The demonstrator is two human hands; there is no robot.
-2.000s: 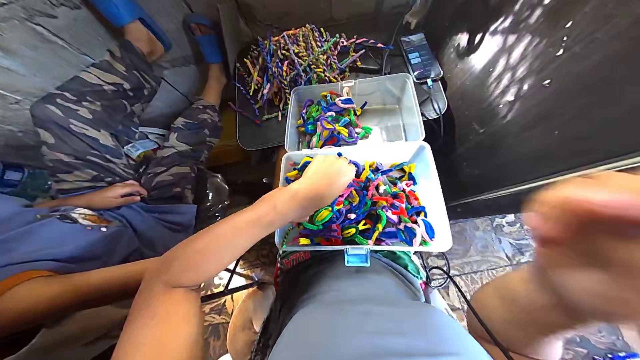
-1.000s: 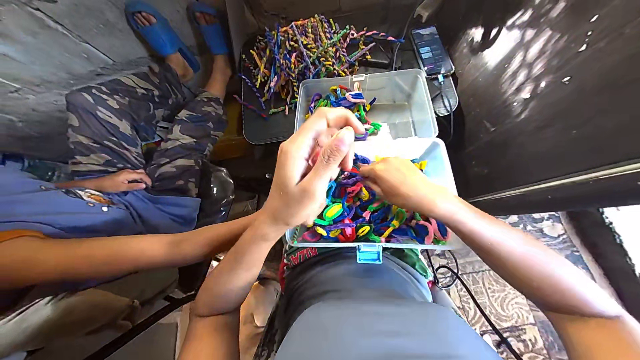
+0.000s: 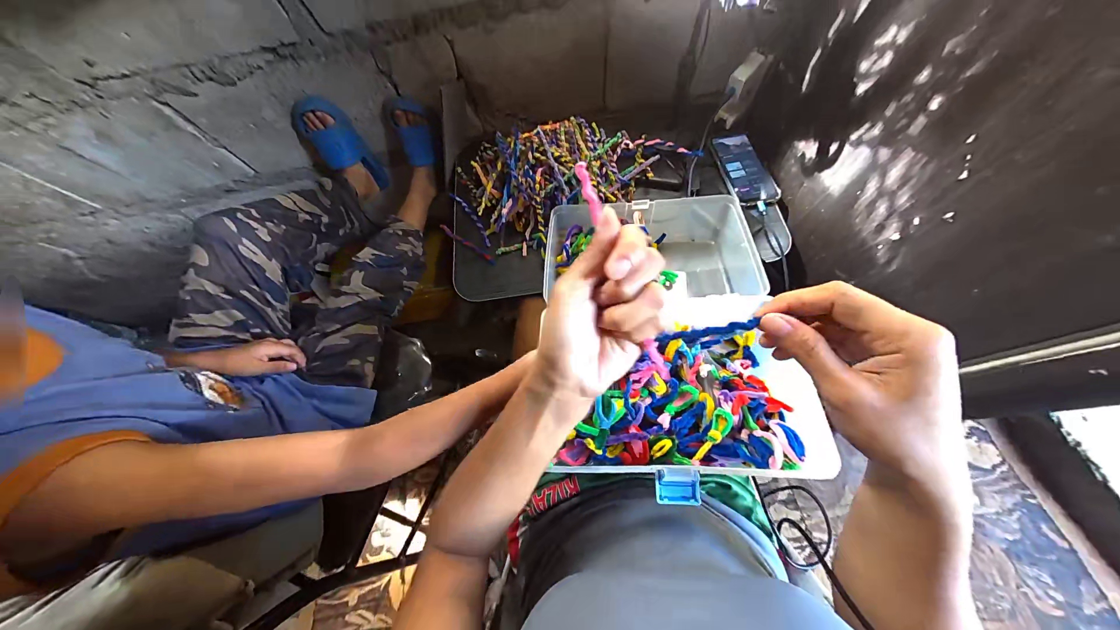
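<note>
My left hand (image 3: pixel 608 311) is raised over the near plastic box, its fingers curled around a pink fuzzy cord (image 3: pixel 588 192); one end sticks up past the thumb and a pink piece shows below the fist. My right hand (image 3: pixel 853 359), at the box's right side, pinches the end of a dark blue fuzzy cord (image 3: pixel 713 332) between thumb and forefinger. The blue cord stretches left toward my left hand; where it ends there is hidden. Beneath, the white box (image 3: pixel 809 437) holds many looped, knotted cord pieces (image 3: pixel 691 420) in mixed colours.
Behind lies a clear plastic box (image 3: pixel 744 262) with more cord pieces, partly hidden by my left hand. A dark tray (image 3: pixel 499 280) bears a heap of twisted cords (image 3: pixel 551 166). A phone (image 3: pixel 745 171) with a cable lies beyond at the right. Another person (image 3: pixel 289 350) sits at the left.
My right hand has moved right from over the box, and the blue cord now shows in its fingers. The pink cord now shows in my left hand.
</note>
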